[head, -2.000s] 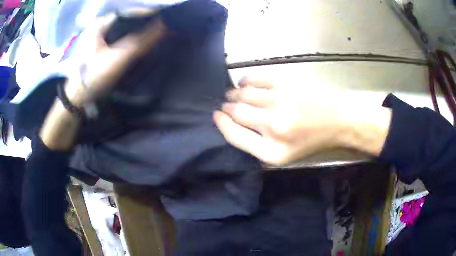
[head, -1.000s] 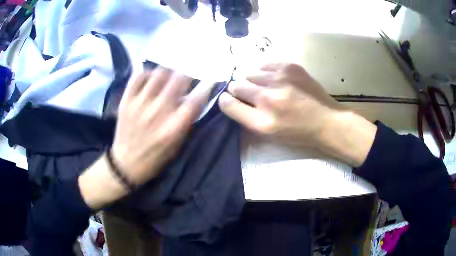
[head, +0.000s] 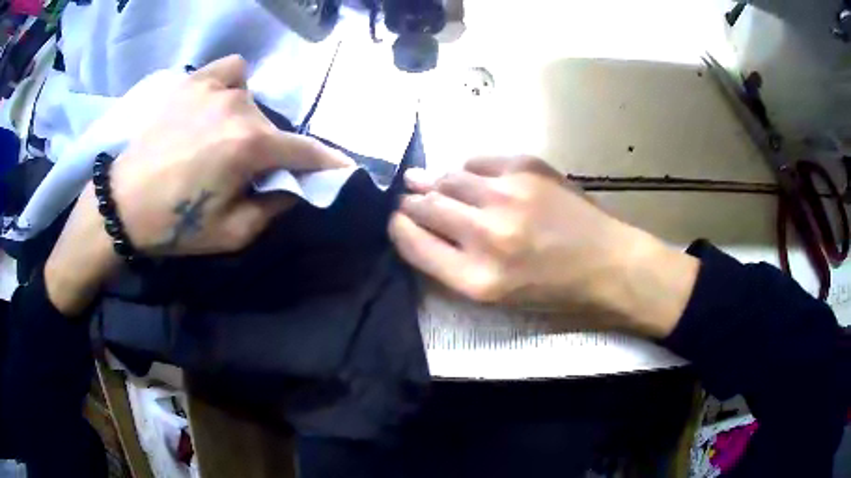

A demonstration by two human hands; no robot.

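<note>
The dark fabric panel [head: 308, 289] lies in front of the machine and hangs over the table's front edge. The garment body [head: 196, 37], pale with dark strips, is bunched at the upper left. My left hand [head: 205, 159] grips the cloth, with a pale folded edge showing between thumb and fingers. My right hand [head: 523, 229] pinches the dark fabric edge at its fingertips, right of the left hand. The edge runs up toward the presser foot area [head: 415, 51], where glare hides the needle.
Scissors with dark-red handles [head: 810, 210] lie at the right on the cream machine bed [head: 653, 112]. A printed scale [head: 523, 344] runs along the front edge. Pink scraps [head: 732, 446] show low at right, and pale scraps [head: 159, 415] low at left.
Since one second ago, my left hand has moved left and up and has folded the cloth edge, showing its pale side. My right hand has shifted slightly left and down, staying at the edge.
</note>
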